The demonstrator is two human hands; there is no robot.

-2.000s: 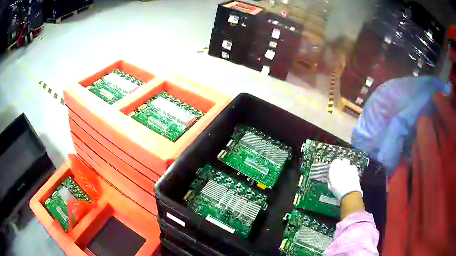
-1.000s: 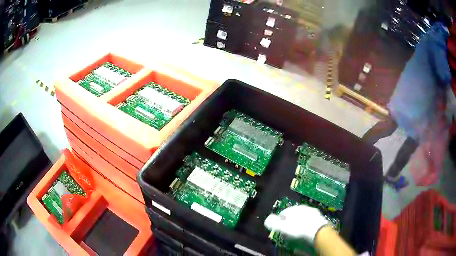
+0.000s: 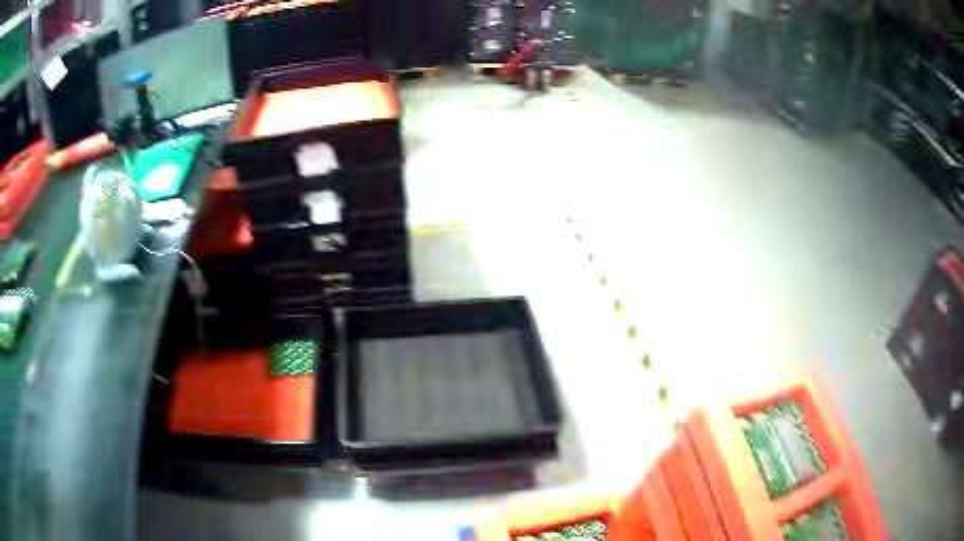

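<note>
Neither of my hands shows in the view. An orange-red foam tray [image 3: 708, 465] stands on a stack at the lower right, with green circuit boards [image 3: 780, 449] in its pockets. Another foam tray [image 3: 495, 524] is cut off by the bottom edge, with part of a green board [image 3: 576, 532] in it. A black plastic tray [image 3: 444, 391] with a bare grey bottom sits low in the middle. Beside it on the left, a black tray holds an orange-red sheet [image 3: 238, 396] with a green board [image 3: 294, 358] at its corner. The picture is blurred.
A stack of black trays [image 3: 317, 217] with white labels rises behind the low trays. A dark bench with a green conveyor [image 3: 63, 391] runs along the left, carrying a small fan [image 3: 110, 220] and a monitor [image 3: 169, 74]. Dashed yellow-black floor tape [image 3: 632, 333] crosses the pale floor.
The view has swung left towards the bench. The black tray with several boards and my gloved hand over it have left the picture. The foam stack now shows at the lower right.
</note>
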